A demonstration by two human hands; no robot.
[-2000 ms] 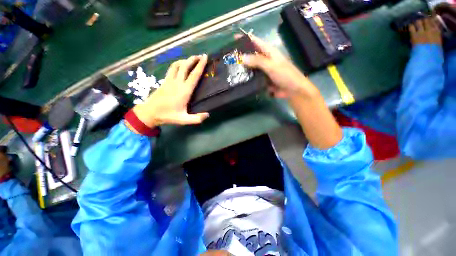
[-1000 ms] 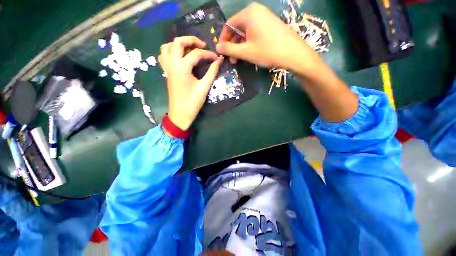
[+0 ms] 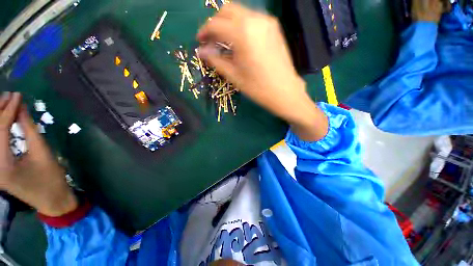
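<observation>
A long black phone housing lies on a black carrier pad, with orange-gold patches down its middle. A silver, white and blue circuit board is at its near end. My left hand is blurred at the left edge, over the white pieces, fingers apart, nothing seen held. My right hand is over the loose pile of thin strip parts. Its fingers are bent together near a small metallic glint; I cannot tell what it holds. Neither hand touches the housing.
Another housing rests on a thick black block at upper right, by yellow tape. A single strip part lies apart from the pile. A blue patch is at upper left. A person's blue sleeve is at right.
Both hands have left the housing: the left moved left to the white pieces, the right moved over the strip parts. The housing shows uncovered, and the view has shifted.
</observation>
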